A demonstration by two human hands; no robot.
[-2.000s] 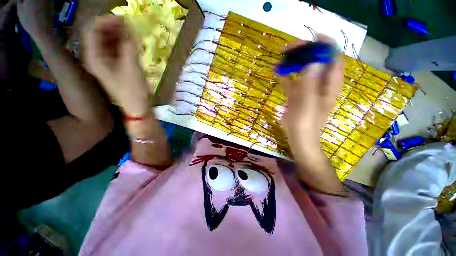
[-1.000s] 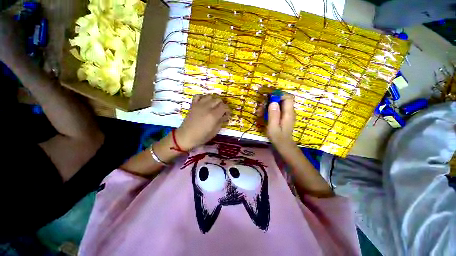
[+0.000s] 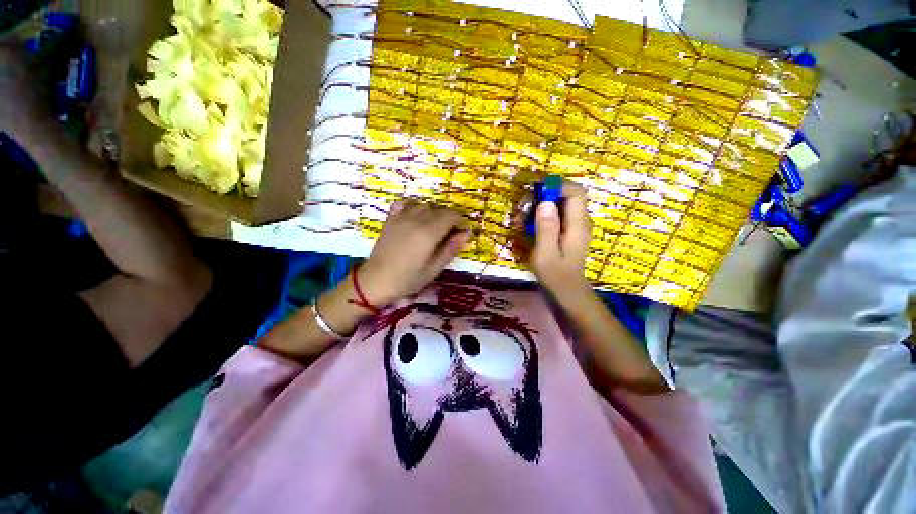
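My right hand (image 3: 564,236) holds a blue battery cell (image 3: 547,201) upright over the near part of the gold wired sheet (image 3: 562,120), with my thumb on its side and a green-blue end at the top. My left hand (image 3: 417,246) rests at the sheet's near edge, left of the cell, with fingers curled and fingertips close together. Whether it holds something small is too blurred to tell. Thin dark-red wires cross the gold sheet and stick out over its left edge.
An open cardboard box (image 3: 291,120) of pale-yellow paper pads (image 3: 211,95) stands at the left. Loose blue cells (image 3: 788,206) lie right of the sheet. A neighbour's arm (image 3: 121,211) is at the left, a grey sleeve (image 3: 854,331) at the right. A white board (image 3: 336,131) lies under the sheet.
Both hands have come down to the sheet's near edge from raised positions two seconds ago. Over the last second, they have hardly moved; my left fingers have shifted slightly.
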